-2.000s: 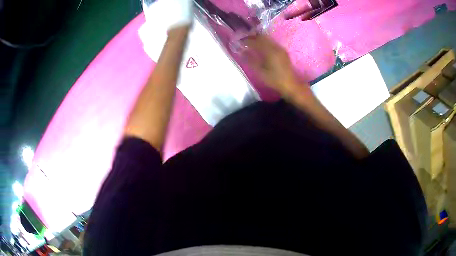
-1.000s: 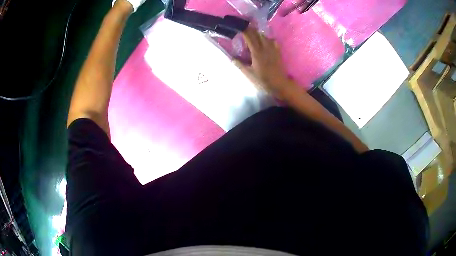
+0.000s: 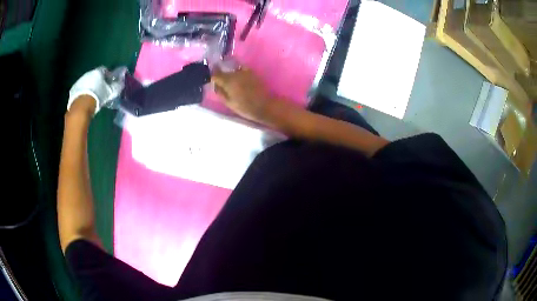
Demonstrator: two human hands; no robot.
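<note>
A black angular part (image 3: 171, 91) is held between my hands, above the pink mat (image 3: 153, 229) and the upper edge of a long white printed bag (image 3: 194, 150). My left hand (image 3: 94, 91), in a white glove, grips its left end with crinkled clear plastic around the fingers. My right hand (image 3: 241, 91), bare and slightly blurred, is at its right end with its fingers closed on bunched clear plastic. The fingertips are partly hidden by the plastic. Another black part (image 3: 221, 32) in clear plastic lies on the mat just above.
A dark part (image 3: 255, 20) lies at the top of the mat. A green surface (image 3: 97, 176) runs along the left. A white sheet (image 3: 383, 59) is beside the bench's right edge. Brown cartons (image 3: 465, 50) and a small white-and-grey piece (image 3: 489, 109) are at the right.
My left hand has come back into view, lower in the picture. The black part now spans between both hands. The view has turned, and the bench and white bag appear shifted left.
</note>
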